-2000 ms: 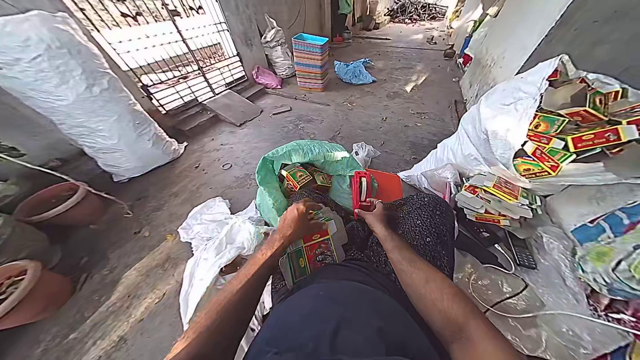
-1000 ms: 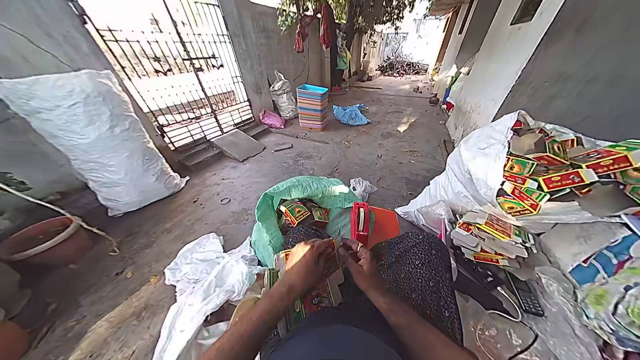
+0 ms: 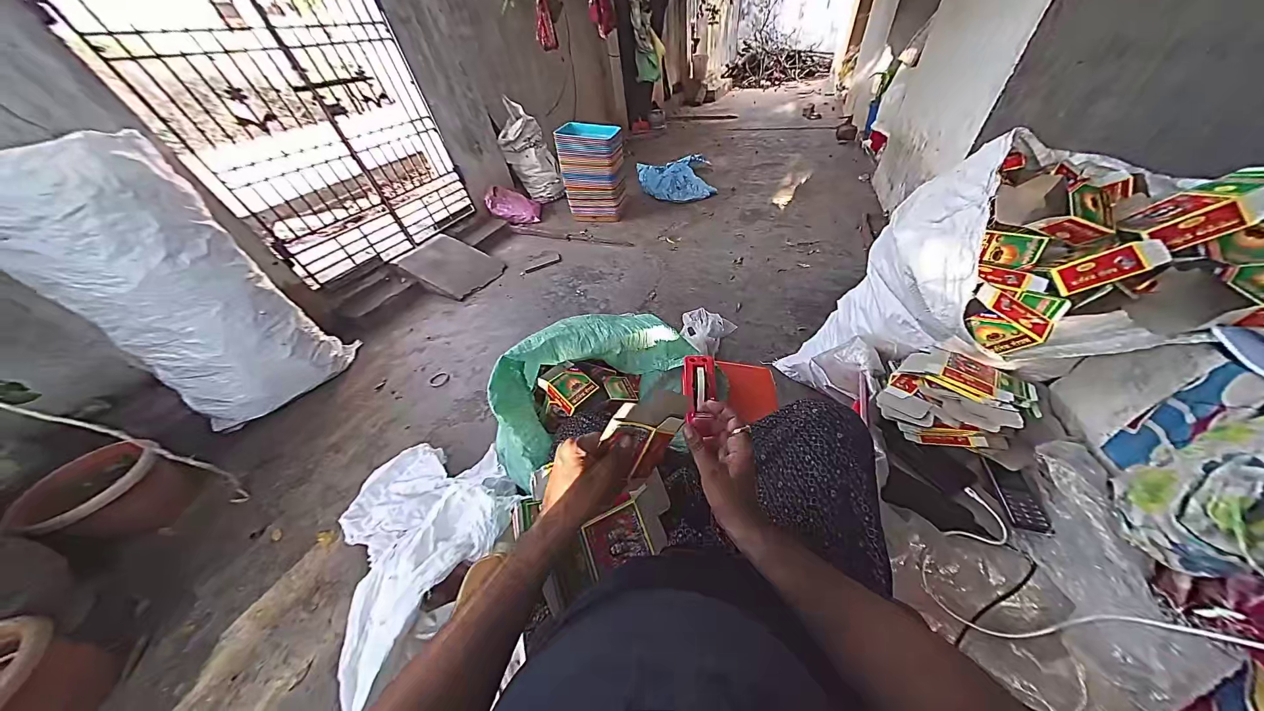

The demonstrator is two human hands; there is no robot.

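My left hand grips a small printed carton, partly folded, with brown card inside. Just right of it, my right hand has its thumb and fingers around the lower end of an upright red stapler. Behind both hands, a green woven sack lies with its mouth spread, and folded cartons show inside. Under my left hand, flat printed cartons lie on my lap. An orange sheet or box is behind my right hand, partly hidden by it and the stapler.
At right, a white sack spills many cartons beside a pile of flattened cartons, a keypad phone and a white cable. White plastic lies at left, near clay pots. Stacked baskets stand ahead.
My hands were close together over the lap a second ago; now they are apart. The carton is raised in my left hand, and my right hand is at the stapler.
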